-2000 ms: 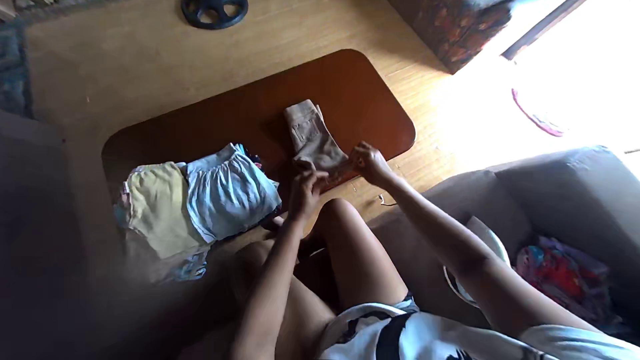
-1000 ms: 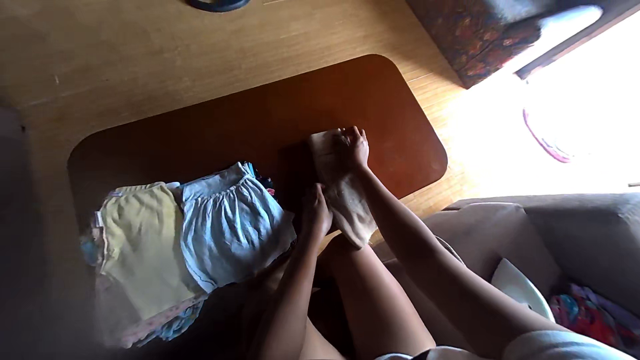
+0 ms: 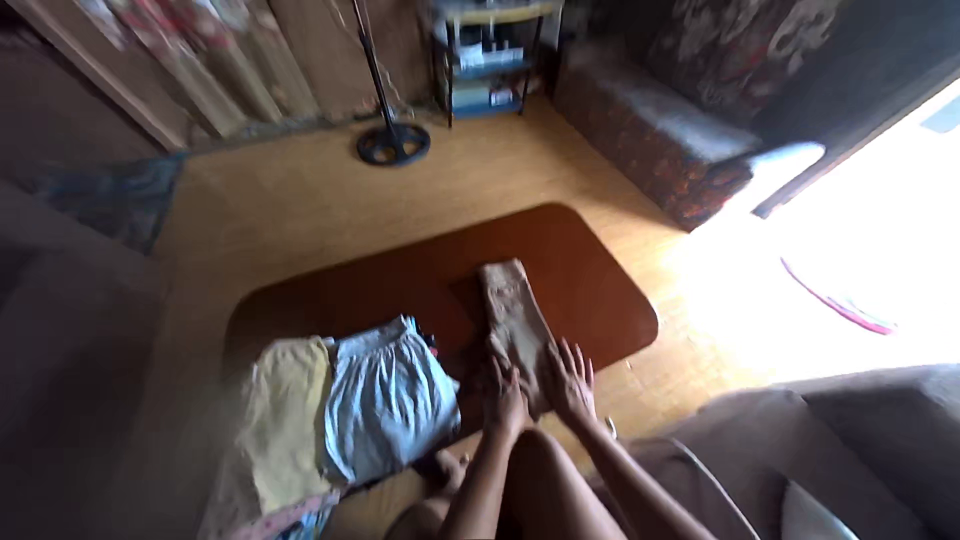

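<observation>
A beige folded garment (image 3: 517,319) lies lengthwise on the brown wooden table (image 3: 600,292), its lower end at the table's near edge. My left hand (image 3: 506,397) rests on the garment's lower left side, and my right hand (image 3: 568,381) lies flat with fingers spread along its lower right side. Neither hand is closed around it. To the left lies a light blue gathered garment (image 3: 390,401), on top of other cloth. Beside it a pale yellow garment (image 3: 289,420) lies over more clothes, which hang past the table's near left edge.
Beyond the table a black round stand base (image 3: 393,144) stands on the wooden floor, near a small shelf rack (image 3: 487,71). A patterned sofa (image 3: 660,135) is at the upper right, and a grey sofa (image 3: 795,450) at the lower right. Bright light falls from the right.
The view has tilted up to show more of the room. My right hand has moved from the garment's far end to its near end. The garment now lies straighter than two seconds ago.
</observation>
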